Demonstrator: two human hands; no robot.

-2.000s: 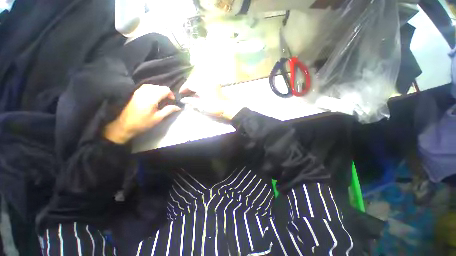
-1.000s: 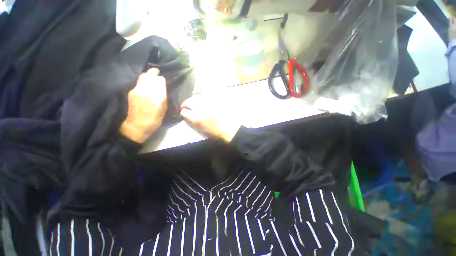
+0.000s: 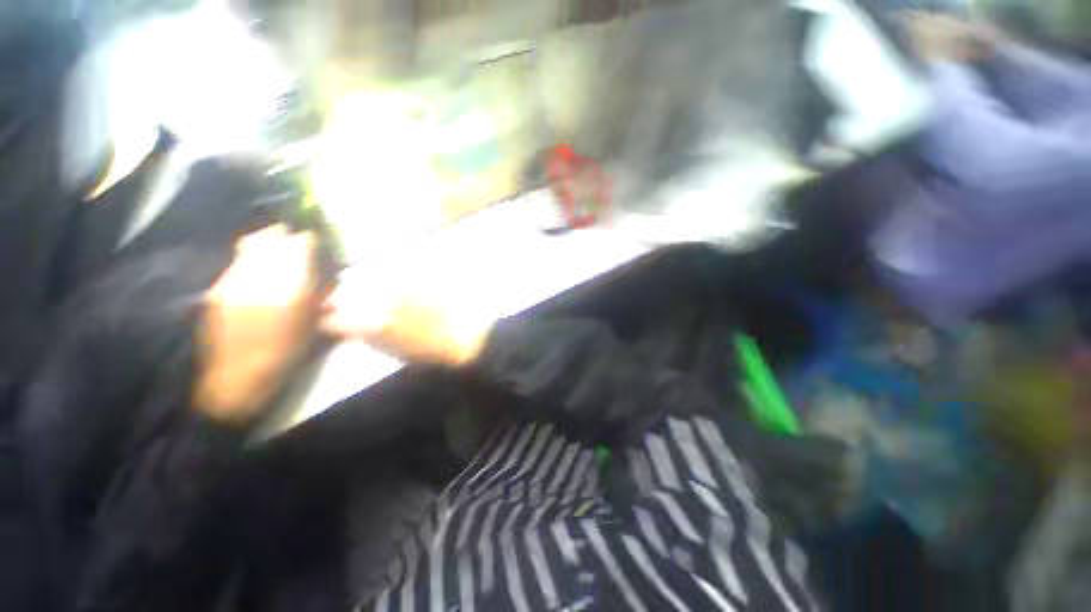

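Observation:
The head view is strongly blurred. My left hand [image 3: 257,323] lies over the dark garment piece [image 3: 108,311], left of the lamp glare; whether its fingers grip the cloth cannot be told. My right hand [image 3: 407,320] lies just right of it, over the front of the white table, with its fingertips pointing toward my left hand; its grip is too blurred and bright to tell. The dark cloth is heaped at the left. The needle area is washed out by the glare.
The scissors' red handle loop [image 3: 580,185] shows on the table [image 3: 526,257] right of the glare. A crumpled clear plastic bag [image 3: 730,197] lies beyond it. A person in lavender [image 3: 1005,155] is at the upper right. A green seat edge [image 3: 766,385] and blue scraps [image 3: 921,454] show at lower right.
The view has swung, so hands, table and scissors sit farther left and more of the person in lavender shows. The hands remain close together.

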